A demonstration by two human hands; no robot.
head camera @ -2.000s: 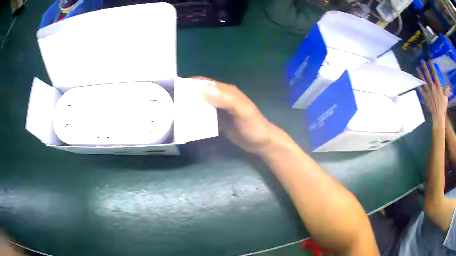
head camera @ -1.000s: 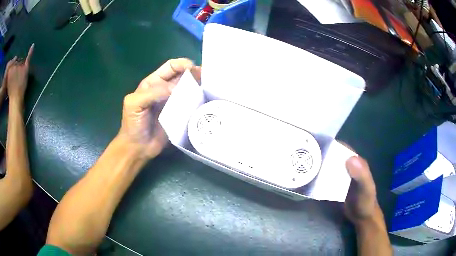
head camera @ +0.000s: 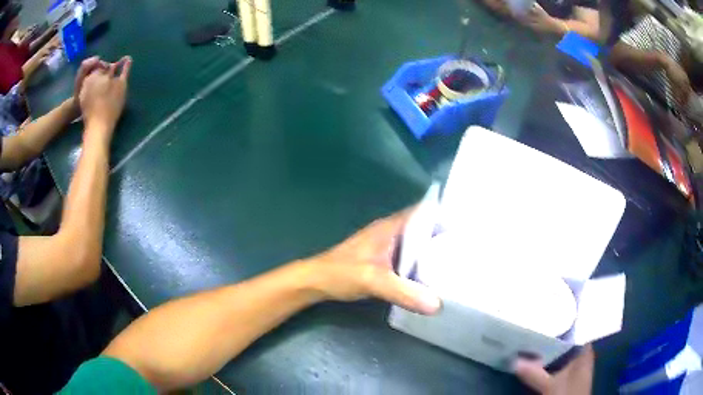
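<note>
An open white retail box (head camera: 478, 335) is at the lower right of the view, its large lid (head camera: 532, 193) standing up and a side flap (head camera: 601, 308) spread out at its right end. A white rounded device (head camera: 509, 278) lies inside, overexposed, so its details do not show. My left hand (head camera: 378, 262) grips the box's left end, thumb on the front wall. My right hand (head camera: 559, 378) is at the box's lower right corner, partly cut off by the bottom edge, fingers against the box.
A blue parts bin (head camera: 443, 116) with a tape roll (head camera: 462, 77) stands beyond the box. A black carton (head camera: 632, 185) with orange and white packets is at right. Another blue box (head camera: 663, 359) is at lower right. A neighbour's clasped hands (head camera: 100, 85) rest at left. Pale posts (head camera: 256, 23) stand at the back.
The view has swung left, bringing in more of the neighbour and the bin. The box is still held by both hands and now sits lower right. The device's grilles no longer show.
</note>
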